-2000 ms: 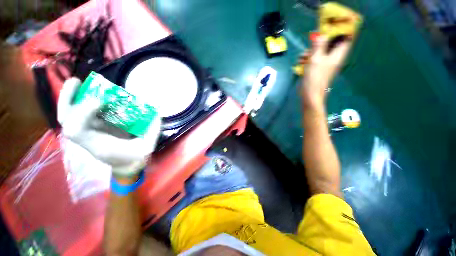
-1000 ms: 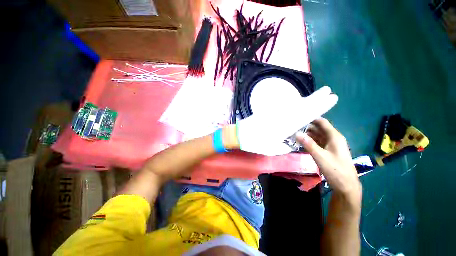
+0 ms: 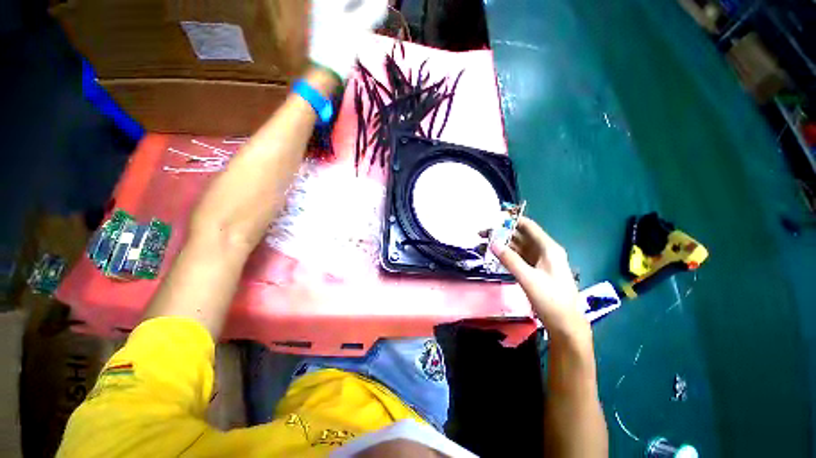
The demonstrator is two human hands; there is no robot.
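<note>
The black square unit (image 3: 401, 241) with a round white centre lies on the red-pink table. My bare right hand (image 3: 537, 268) is at its right front corner and holds a small circuit board (image 3: 508, 225) by its edge, component side showing, above the unit. A black lead runs along the unit's front. My gloved left hand (image 3: 344, 27) is stretched far forward beside the cardboard box, blurred and cut off by the top edge. Whether it holds anything cannot be seen.
Loose black strips (image 3: 403, 103) lie behind the unit. A clear plastic sheet (image 3: 322, 215), white strips (image 3: 201, 156) and spare boards (image 3: 130, 246) lie to the left. A cardboard box (image 3: 197, 89) stands behind. The yellow soldering gun (image 3: 667, 250), power strip (image 3: 598, 300) and spool (image 3: 671, 449) are on the green bench.
My left hand has left the unit and moved forward and left towards the box. My right hand stays at the unit, now clearly with the board. Earlier, the left hand held the board.
</note>
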